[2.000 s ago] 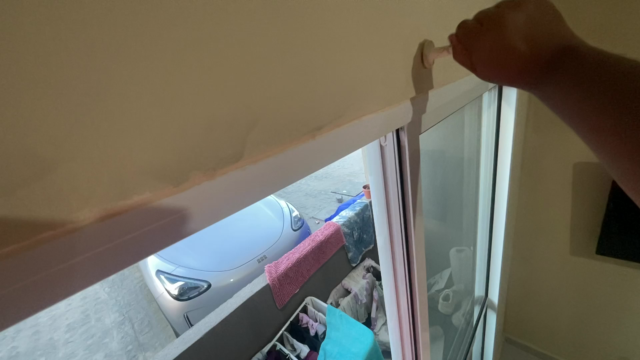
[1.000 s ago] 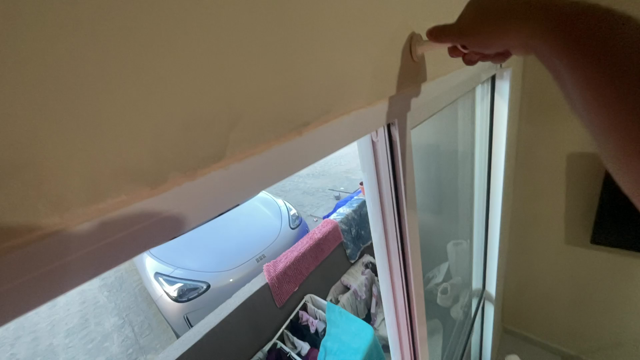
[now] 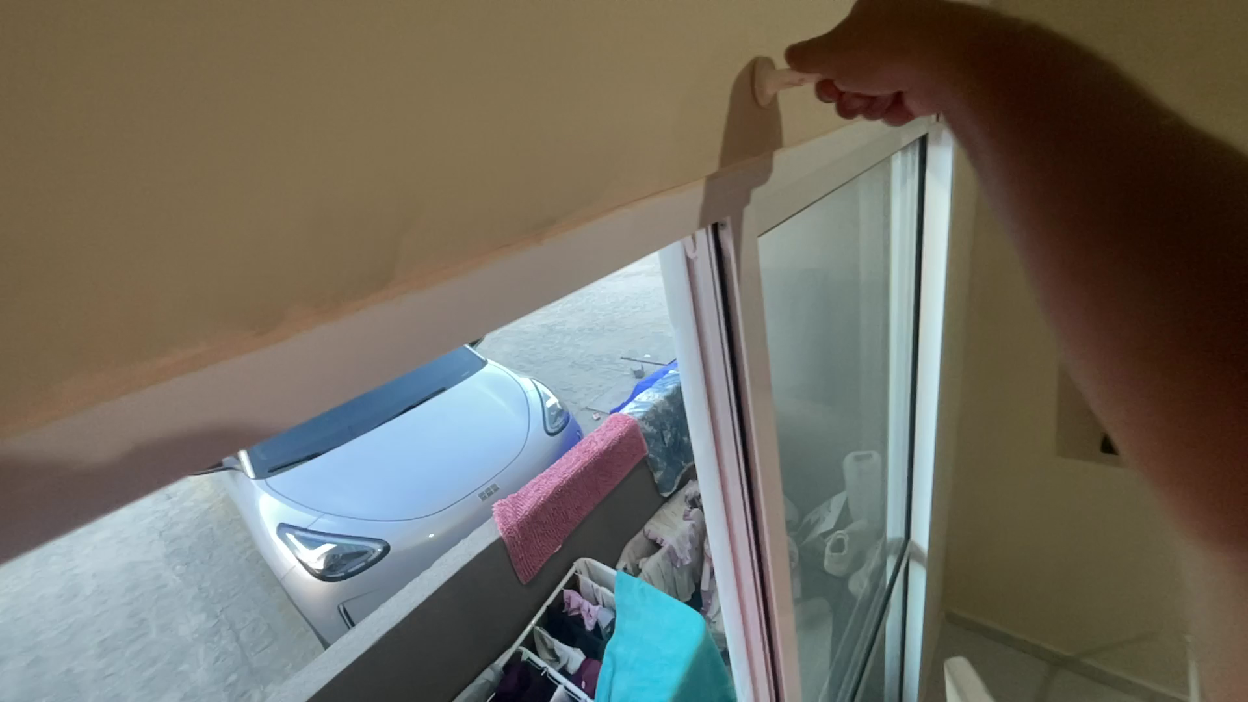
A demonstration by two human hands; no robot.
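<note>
At the upper right, my right hand point(image 3: 873, 68) grips the handle of a small pale tool point(image 3: 780, 82) between thumb and curled fingers. The tool's rounded, light-coloured end meets the beige wall point(image 3: 439, 127) above the window frame, and its exact kind cannot be told. A shadow of the tool and hand falls down the wall onto the white frame. An uneven orange-brown edge runs along the bottom of the wall where it meets the white window frame point(image 3: 546, 258). My left hand is not in the picture.
A sliding glass panel point(image 3: 829, 322) stands at right. Outside are a silver car point(image 3: 409, 439), a low wall point(image 3: 429, 604) with a pink mat point(image 3: 570, 487), and a drying rack point(image 3: 546, 624) with clothes and a turquoise towel point(image 3: 663, 643).
My right hand has changed its angle on the tool, and its fingers now show below the handle. The tool's end has moved slightly left along the wall since two seconds ago.
</note>
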